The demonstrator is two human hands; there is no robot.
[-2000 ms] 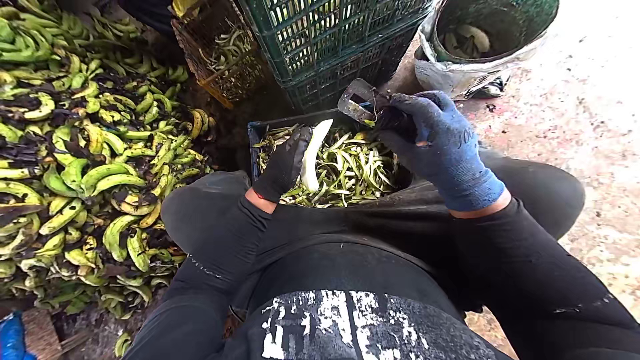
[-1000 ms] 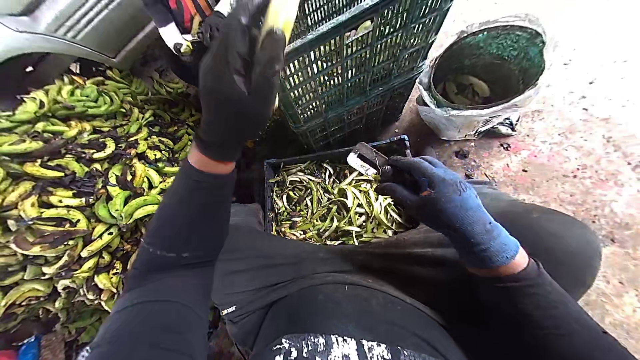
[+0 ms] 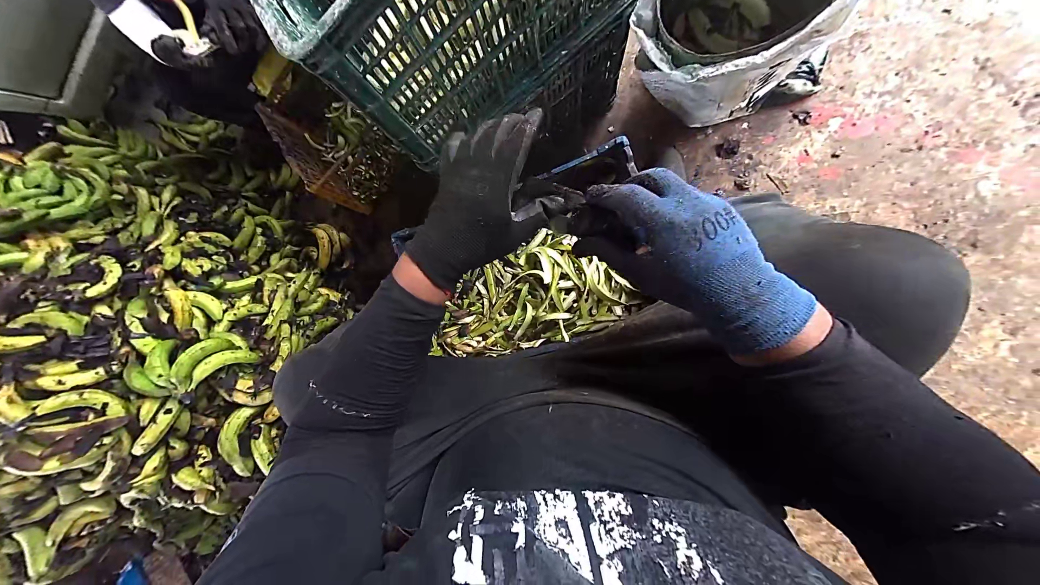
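My left hand (image 3: pixel 487 191), in a black glove, is spread above the far left part of a crate of peel strips (image 3: pixel 552 284), its thumb near my right hand. No fruit shows in it. In a blue glove with dark fingers, my right hand (image 3: pixel 691 244) is closed around a small tool, mostly hidden by the fingers; a bit of its metal (image 3: pixel 556 199) shows between the hands. The crate has a blue-edged rim (image 3: pixel 585 154) and stands between my legs. Green and yellow plantains (image 3: pixel 195 357) lie heaped on the left.
Stacked green plastic crates (image 3: pixel 455 73) stand just beyond the peel crate. A lined bucket (image 3: pixel 731 81) with pale pieces inside is at the far right. Another crate with peels (image 3: pixel 349 162) stands near a co-worker's gloved hands (image 3: pixel 203 36) at the upper left.
My left hand held a peeled plantain over the peel crate, then lifted it up and forward; now it is back by my right hand without it. My right hand stays near the crate with the tool.
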